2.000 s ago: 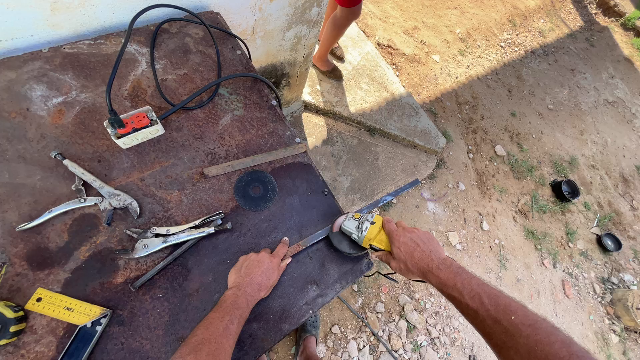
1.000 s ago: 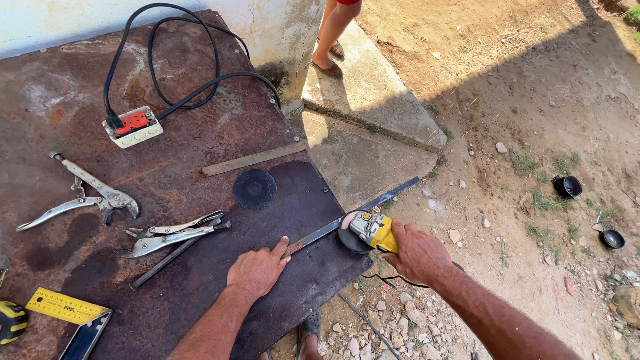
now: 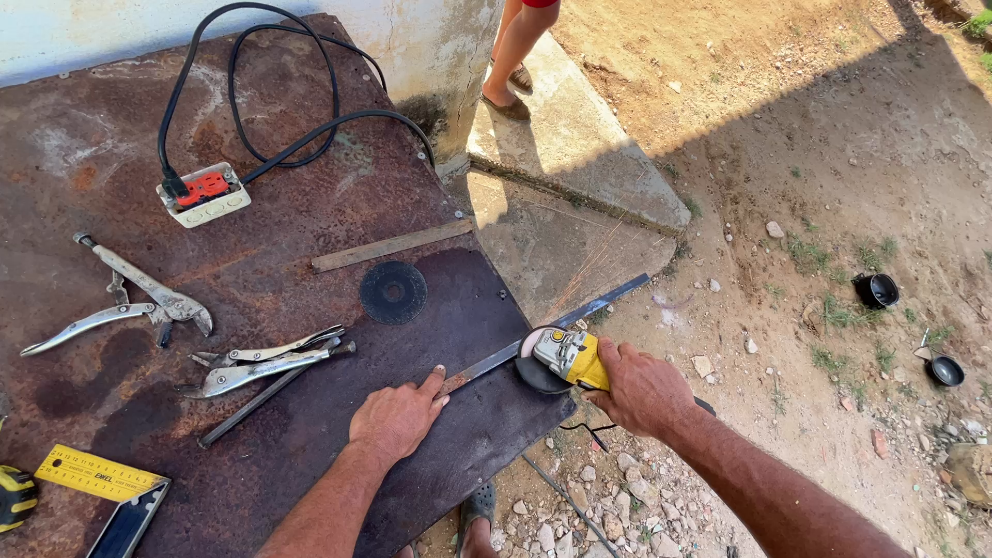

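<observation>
My right hand grips the yellow body of an angle grinder. The grinder's disc meets a flat metal bar close to the table's edge, and thin orange sparks fly up from there. The bar lies across the table corner and juts out past it to the upper right. With thumb and fingers, my left hand holds the bar's rusty near end against the table. A loose dark cutting disc lies flat above the bar, beside a narrow flat strip.
Locking pliers, a second pair, a metal rod, a try square and a tape measure lie on the rusty metal table. An outlet box has a looping black cord. A person stands beyond on concrete.
Sparks now show above the grinder, where the earlier frames show none. Both hands keep nearly the same places on the bar and the grinder.
</observation>
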